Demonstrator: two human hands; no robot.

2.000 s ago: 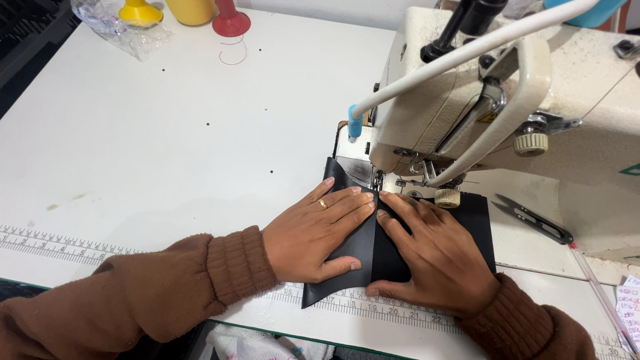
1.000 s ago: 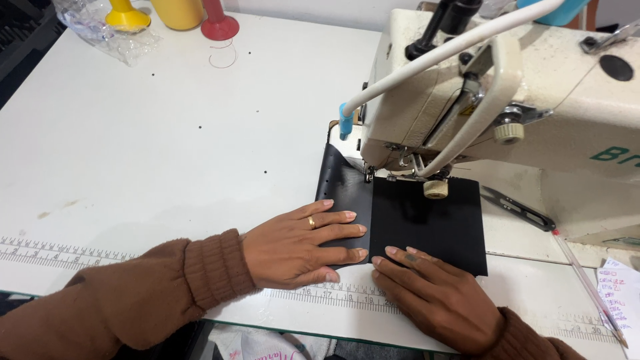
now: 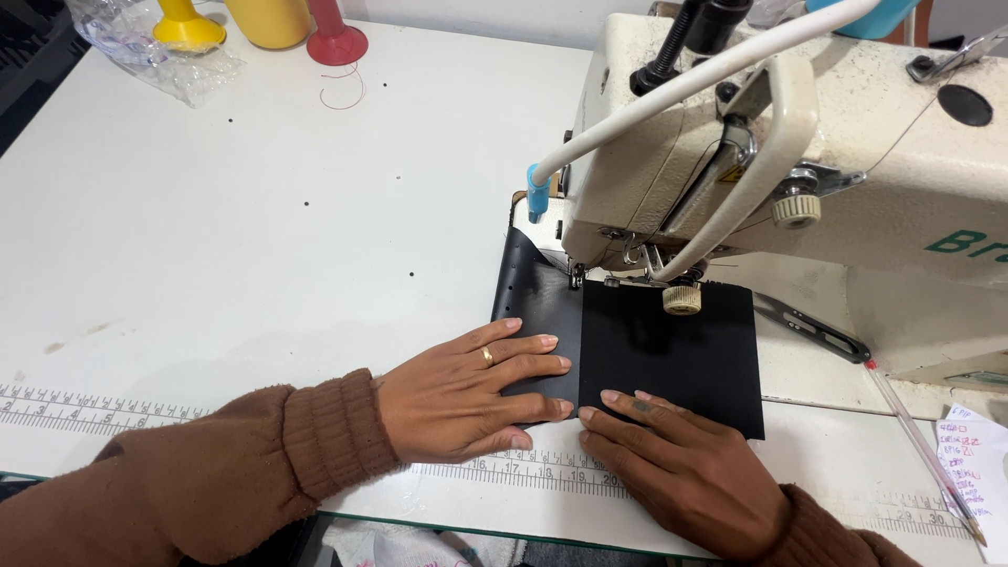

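My left hand [image 3: 472,390], with a ring on one finger, lies flat with spread fingers on a glossy black sheet [image 3: 539,311] that has a row of small holes along its left edge. My right hand [image 3: 669,461] rests its fingertips on the near edge of a matte black panel [image 3: 669,354] beside it. The line where glossy and matte parts meet runs up to the presser foot [image 3: 577,276] of a sewing machine [image 3: 709,157]. The sheet's far left corner curls up. The needle itself is hard to make out.
Thread snips [image 3: 815,327] and a pen [image 3: 921,441] lie right of the panel, near a paper with handwriting [image 3: 965,472]. A measuring tape [image 3: 543,472] runs along the front edge. Yellow and red thread cones [image 3: 337,39] and a plastic bag [image 3: 157,55] are at the back left.
Both hands have moved back from the presser foot toward the front edge, uncovering more of the black material. Over the last second they have stayed in nearly the same place.
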